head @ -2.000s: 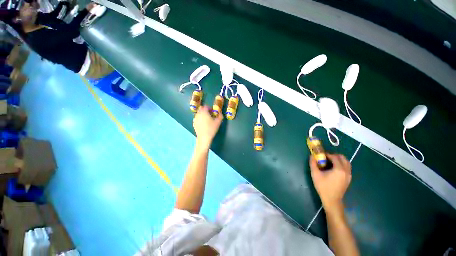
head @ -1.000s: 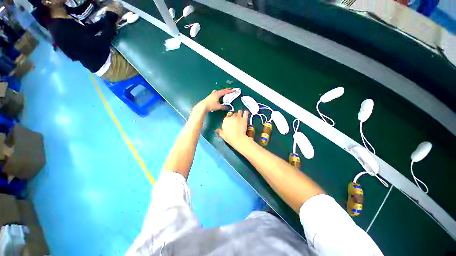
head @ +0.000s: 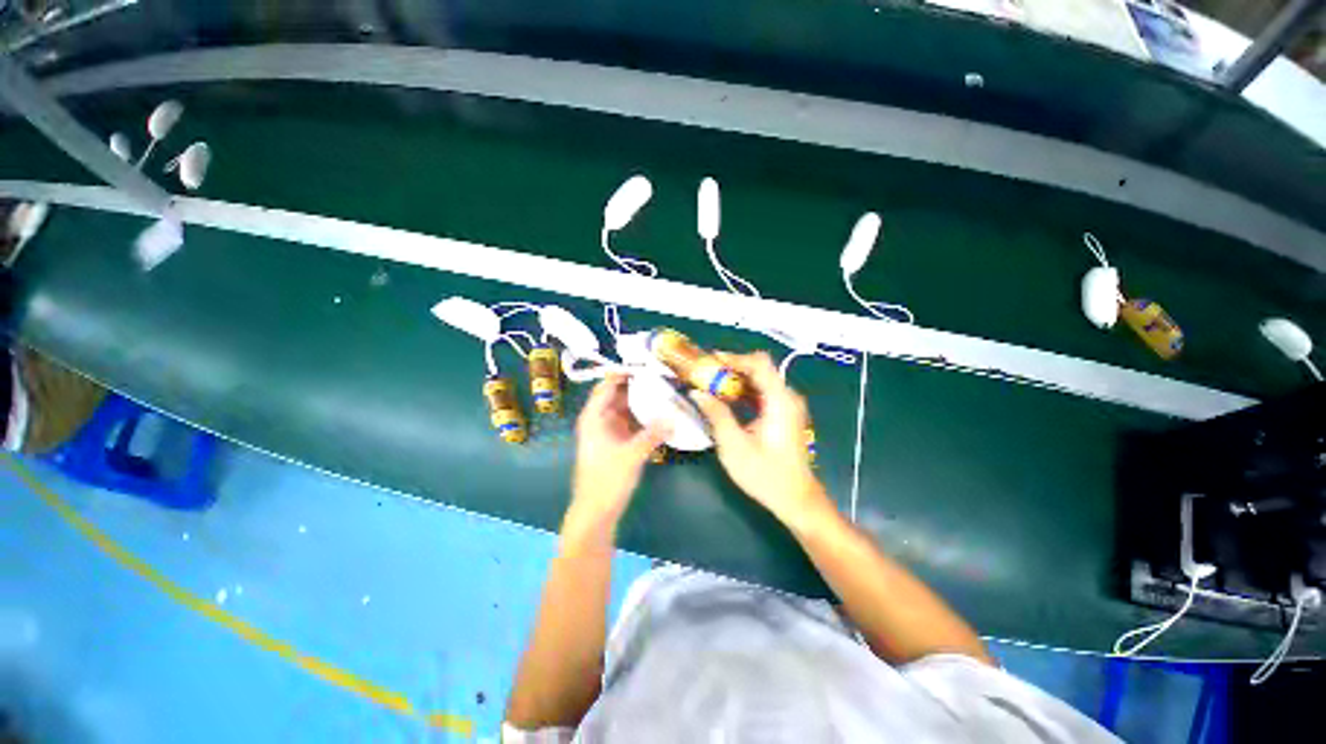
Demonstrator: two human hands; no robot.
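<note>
My left hand (head: 617, 436) holds a white device body (head: 662, 409) above the green bench. My right hand (head: 759, 417) holds a yellow printed piece (head: 698, 366) against or just over that white body. The hands are close together, and whether the two pieces touch is unclear. To the left lie two white bodies with cords and two yellow pieces (head: 503, 409). Another yellow piece (head: 809, 445) shows partly behind my right hand. A small yellow bit shows below the held white body.
Beyond the pale rail (head: 393, 240) lie several white bodies with cords (head: 865, 243) and a yellow piece beside a white body (head: 1152, 327). A black fixture (head: 1236, 509) with cords hanging down stands at right. A blue stool (head: 138, 451) is at lower left.
The view has swung right, bringing the black fixture into view. My hands have come up together, now holding a white body and a yellow piece; the other worker has left the view.
</note>
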